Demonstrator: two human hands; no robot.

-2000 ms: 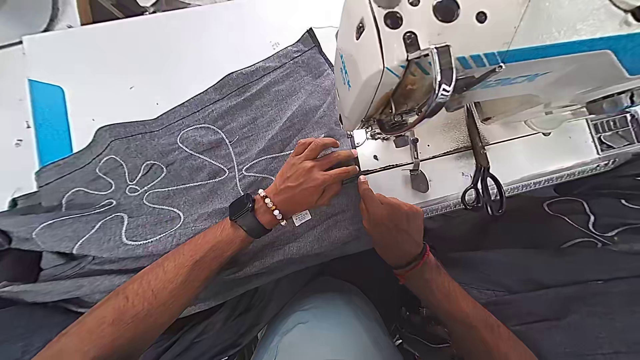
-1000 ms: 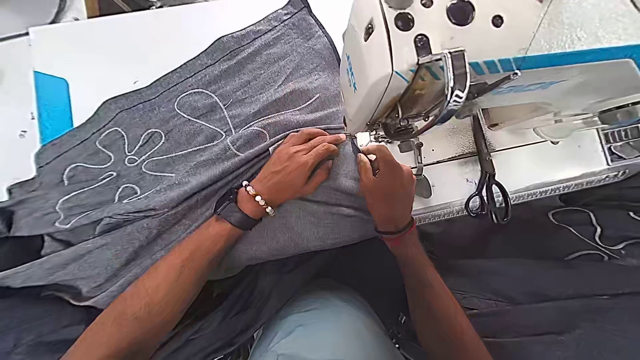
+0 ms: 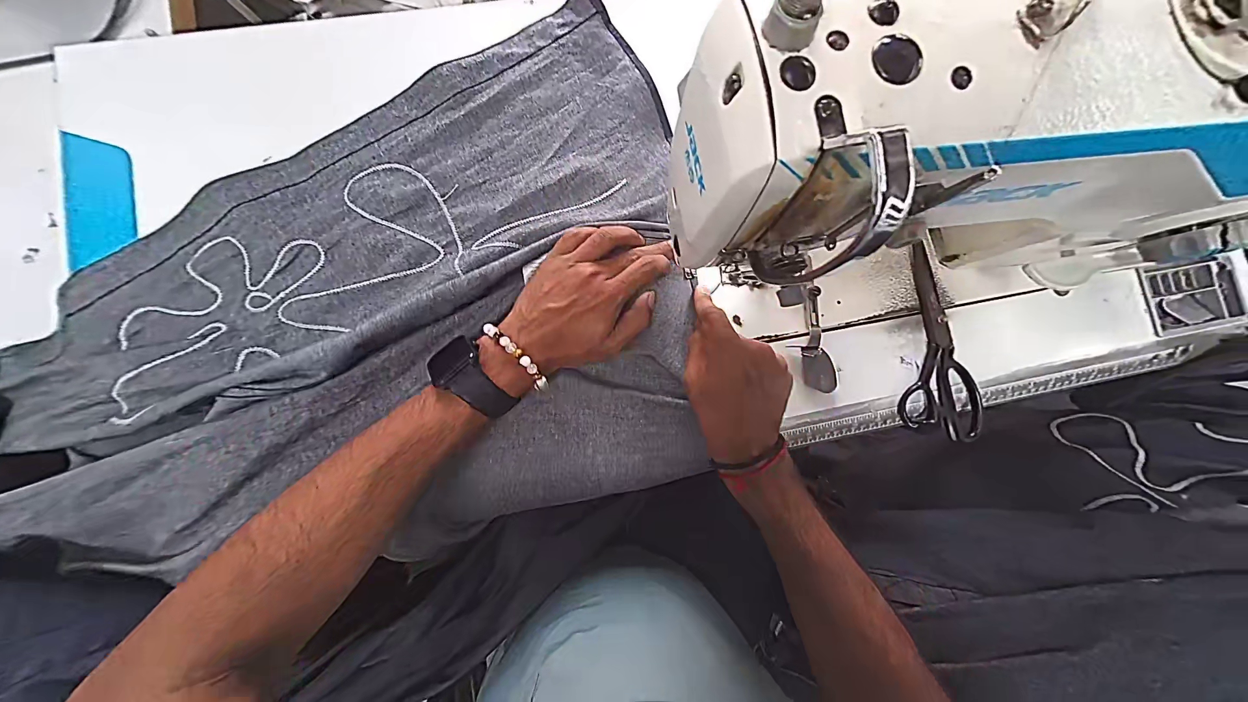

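A grey garment [image 3: 468, 127] with white cord-like flower embroidery [image 3: 258, 300] lies across the sewing table, its right edge at the needle area of a white Jack sewing machine [image 3: 726, 146]. My left hand [image 3: 585, 297] rests flat on the folded cloth, fingertips just left of the presser foot [image 3: 694, 276]. Close by on the right, my right hand [image 3: 738, 380] pinches the edge of the cloth between thumb and forefinger, partly hidden, beside the foot. The needle itself is hard to make out.
Black-handled scissors [image 3: 941, 390] hang or lean at the machine bed's front edge, over a measuring tape strip [image 3: 1053, 383]. A metal lever [image 3: 817, 366] stands right of my right hand. Dark cloth with white cord stitching [image 3: 1102, 546] lies at the lower right. The white tabletop [image 3: 195, 88] extends behind the garment.
The cloth has been turned and bunched into a fold by my left hand, and more of its plain underside shows near the foot. My right hand has moved up against the foot.
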